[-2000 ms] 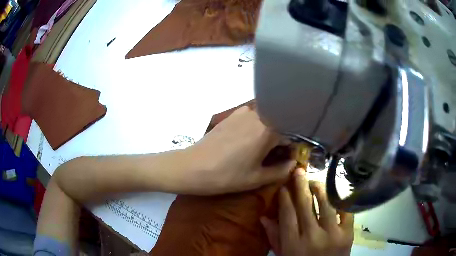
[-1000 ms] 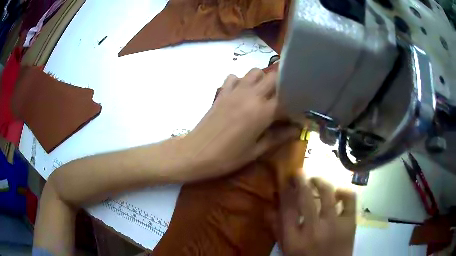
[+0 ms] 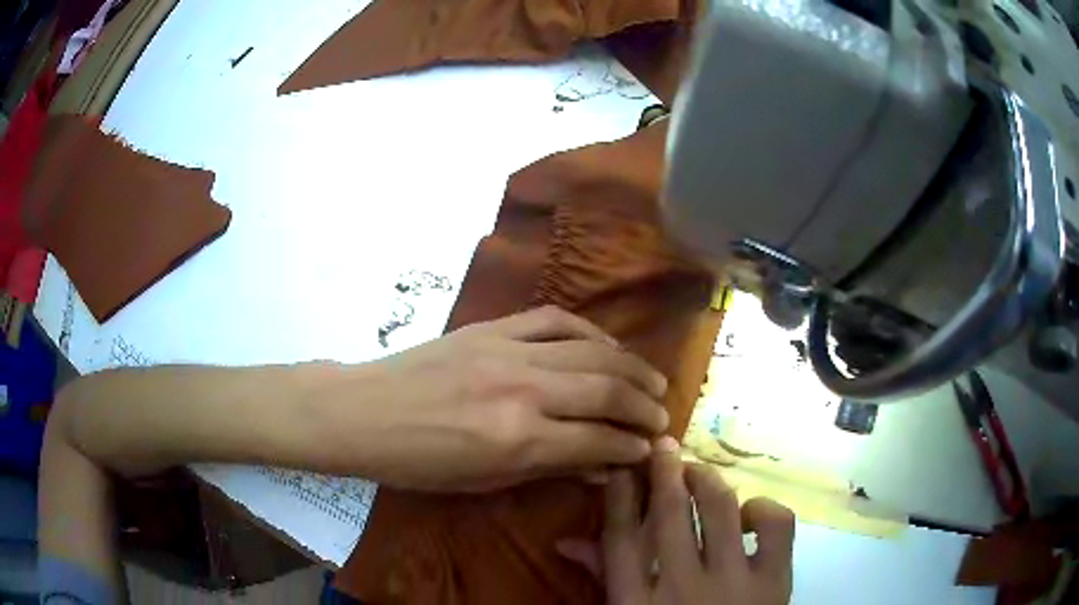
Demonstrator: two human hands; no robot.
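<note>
A rust-brown gathered panel [image 3: 603,254] with puckered folds lies from under the machine head down to the near table edge. Its right edge runs beside the presser foot [image 3: 722,296], in bright lamp light. My left hand [image 3: 532,396] lies flat across the panel, holding it down, fingertips near the right edge. My right hand [image 3: 698,532] is just below, with curled fingers on the same edge and the thumb on the fabric; the two hands nearly touch. The needle tip is not clear.
The grey sewing machine head [image 3: 805,130] fills the upper right. Red-handled snips [image 3: 992,443] lie right of it. Another gathered piece [image 3: 473,36] is at the top, a notched cut piece [image 3: 130,219] at left, a brown scrap [image 3: 1006,558] at lower right. Yellowish tape [image 3: 816,502] is on the table.
My left hand has moved from beside the presser foot down towards my right hand, uncovering the puckered upper part of the panel. My right hand has moved slightly down and left.
</note>
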